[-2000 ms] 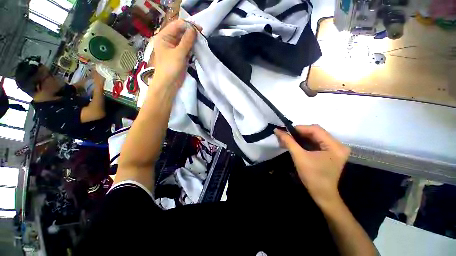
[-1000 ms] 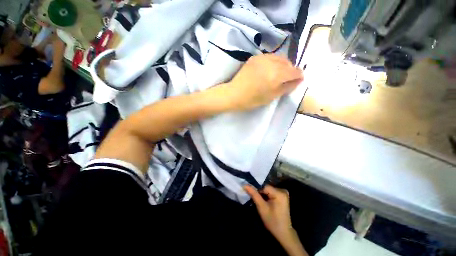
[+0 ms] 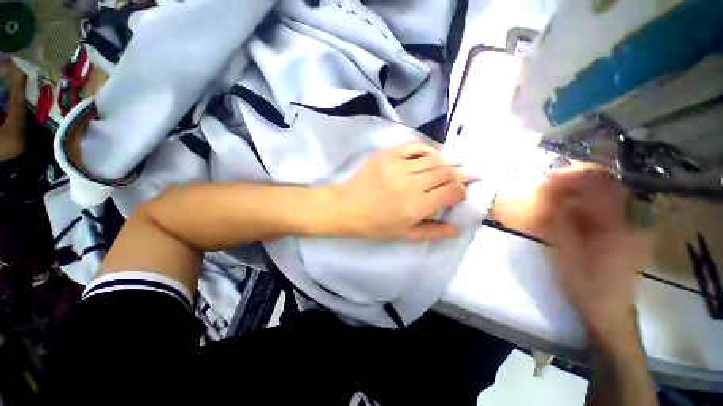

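The light grey-white garment with black stripes (image 3: pixel 333 151) lies in a large soft heap left of the needle, its lower edge hanging over the table's front edge. My left hand (image 3: pixel 412 190) lies on the cloth near its right edge, fingers bent; whether it pinches the cloth is unclear. My right hand (image 3: pixel 591 214) is blurred, beside the needle area on the tan surface, right of the cloth; its fingers cannot be made out. The sewing machine head (image 3: pixel 618 71), pale with a blue stripe, is at the upper right. Bright glare hides the needle and presser foot.
Black thread snips (image 3: pixel 704 273) lie at the right edge. The white table edge (image 3: pixel 539 337) runs along the front. A rounded collar-like band (image 3: pixel 71 151) is at the far left of the heap. A dark crate (image 3: pixel 255 305) stands lower left. Part of another person's arm (image 3: pixel 12 111) shows upper left.
My right hand has left the garment's lower corner and moved up to the needle area. The garment's right edge is nearer the needle. The view has moved closer to the machine head; the snips now show.
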